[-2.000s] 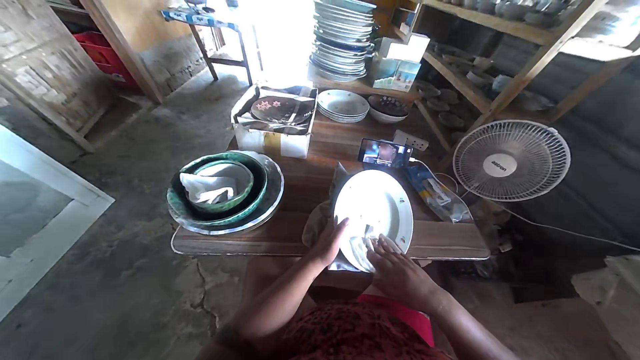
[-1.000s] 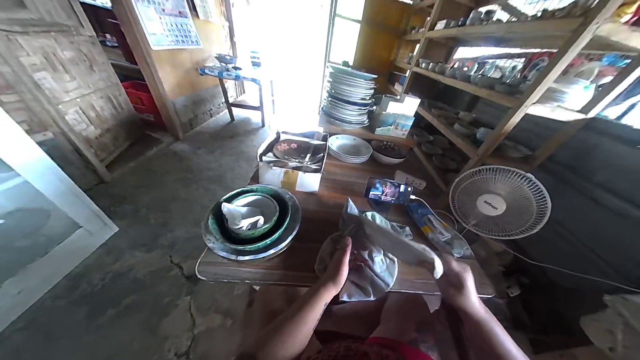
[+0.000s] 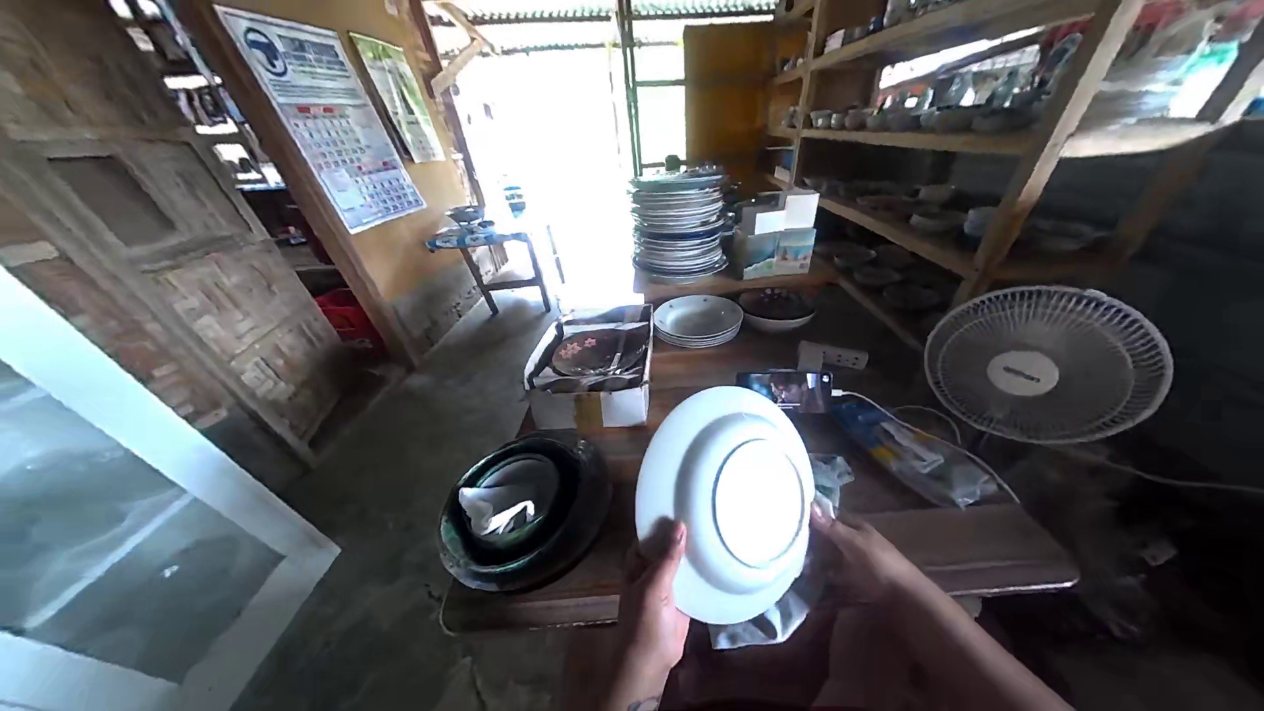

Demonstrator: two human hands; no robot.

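A white plate (image 3: 726, 504) is held up over the table's front edge, its underside with the foot ring facing me. My left hand (image 3: 657, 602) grips its lower left rim, thumb on the underside. My right hand (image 3: 849, 548) is at the right rim, its fingers partly hidden, with a greyish cloth (image 3: 765, 627) showing below and behind the plate. To the left sit nested dark green bowls (image 3: 464, 553) with a crumpled white cloth or paper (image 3: 499, 509) inside. Behind the plate a phone (image 3: 785, 390) leans upright, showing a picture.
On the wooden table (image 3: 958, 553) are an open carton (image 3: 592, 405) with a dark flowered dish, stacked white plates (image 3: 698, 321), a dark bowl (image 3: 778, 308), a power strip (image 3: 834, 356) and a plastic packet (image 3: 913, 449). A tall plate stack (image 3: 679, 227) stands behind; a fan (image 3: 1049, 365) is at right.
The plate showed its inner face two seconds ago and now shows its underside. One second ago it was tilted nearly edge-on, with the cloth beside it. The view has tipped upward.
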